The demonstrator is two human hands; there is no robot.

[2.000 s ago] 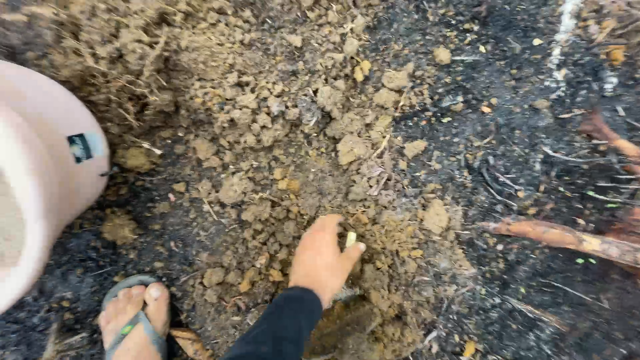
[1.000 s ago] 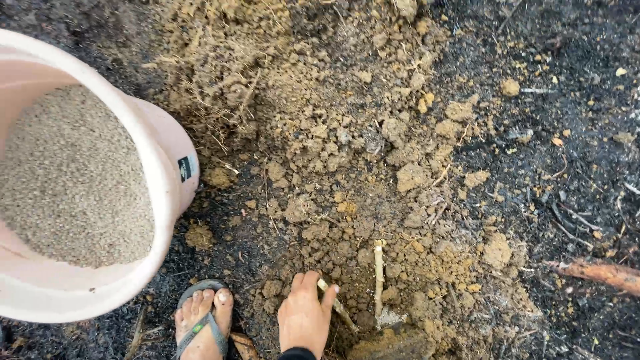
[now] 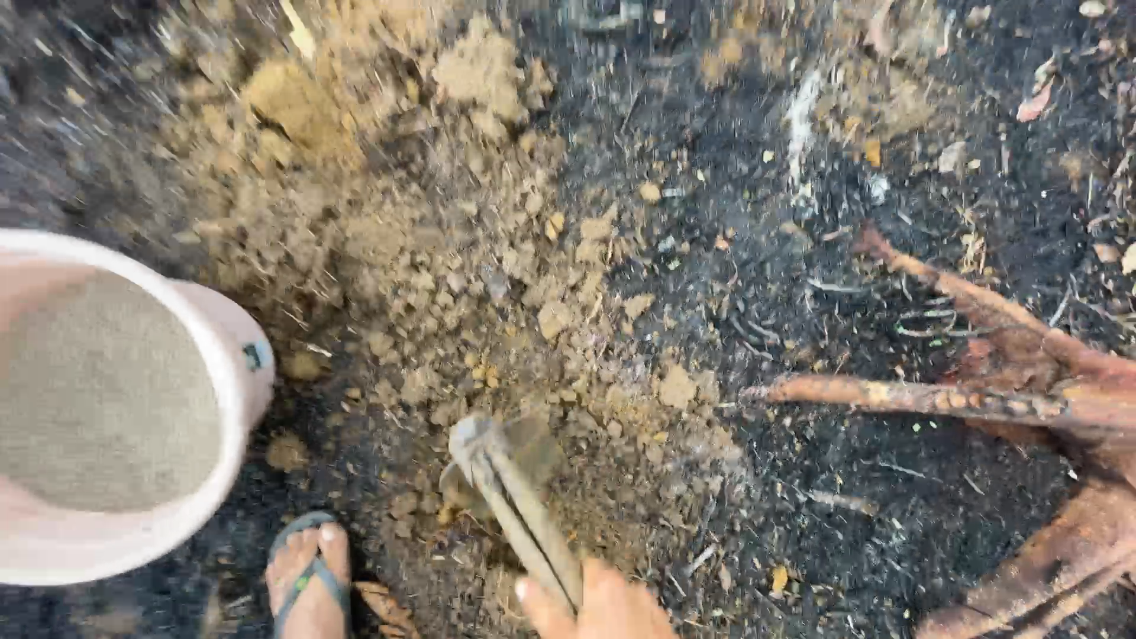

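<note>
My right hand (image 3: 599, 608) is at the bottom edge, closed around the wooden handle of a hoe (image 3: 524, 524). The handle has a long dark split and slants up and left to the hoe's head, which is over loose brown soil (image 3: 461, 311). The hoe's blade is blurred. My left hand is out of view. Left of the hoe, a pale pink bucket (image 3: 232, 417) holds grey-brown granular material (image 3: 106, 390). A foot in a grey flip-flop (image 3: 311, 577) stands between the bucket and the hoe.
Reddish-brown woody roots or branches (image 3: 923, 395) lie at the right on dark, charred-looking ground (image 3: 674, 177). Clods of soil (image 3: 479, 71) are heaped toward the top. A dry brown leaf (image 3: 386, 608) lies beside the foot.
My left hand, at the soil beside pale stick pieces a second ago, has left the view. My right hand has come in with the hoe. The stick pieces no longer show. The view has shifted.
</note>
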